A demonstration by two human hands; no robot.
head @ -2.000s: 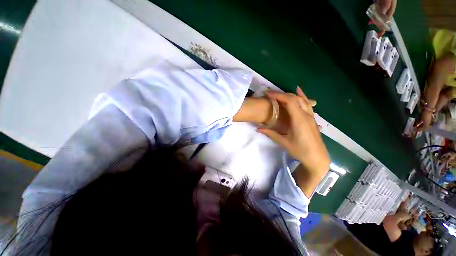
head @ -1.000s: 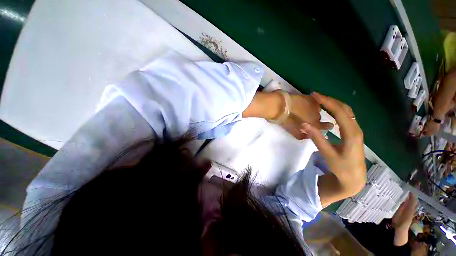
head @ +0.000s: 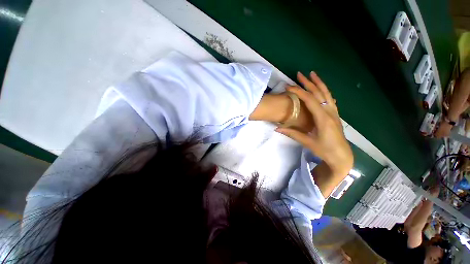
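My left hand (head: 305,119) extends from the left sleeve, with a band on its wrist. It is mostly hidden behind my right hand, so its fingers and anything in them cannot be seen. My right hand (head: 327,131), with a ring, lies across in front of it, fingers apart, with nothing visible in it. A white box (head: 230,178) with dark dots lies close to my body, partly covered by hair. Another white window box (head: 342,187) lies just right of my right wrist. White sheets (head: 93,62) lie under my forearms.
The green conveyor (head: 288,41) runs beyond the pale side rail (head: 227,49). White boxes (head: 404,36) stand spaced along its far side. Stacked white cartons (head: 384,203) fill the right bench. Another person's forearm (head: 456,105) is at the far right, and a person in dark clothing (head: 386,242) is at lower right.
My right hand has moved left and back over my left hand, covering its fingers. The window box beside my right wrist shows again. The far conveyor boxes have shifted slightly upward in the picture.
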